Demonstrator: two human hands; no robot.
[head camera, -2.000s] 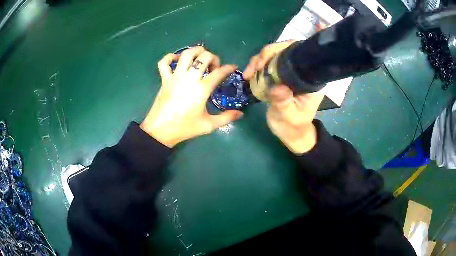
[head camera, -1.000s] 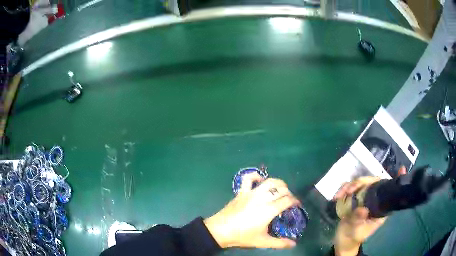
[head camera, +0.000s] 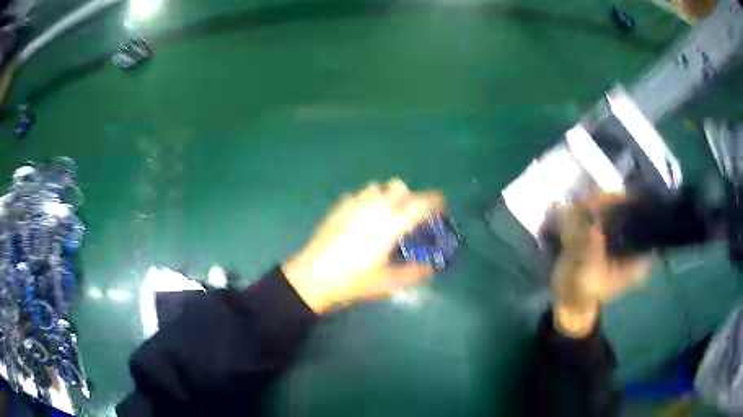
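Note:
The frame is blurred. My left hand (head camera: 362, 248) is around a small round unit with a blue board (head camera: 430, 242), thumb and fingers at its sides, on the green surface (head camera: 285, 155). My right hand (head camera: 588, 252) holds the black electric screwdriver (head camera: 672, 221), which lies nearly level with its rear end to the right. The screwdriver's tip is blurred and cannot be made out. The white box with a dark top (head camera: 554, 195), a screw feeder, stands just beyond my right hand.
A heap of round blue-silver boards with wires (head camera: 41, 269) lies at the left. A white item (head camera: 151, 303) is by my left sleeve. Small dark units (head camera: 132, 53) lie farther off, one at the far right (head camera: 623, 18). A pale rail (head camera: 692, 73) runs at the upper right.
The screwdriver has moved away from the unit to the right, by the feeder. The view has shifted. The second blue ring beside my left hand no longer shows.

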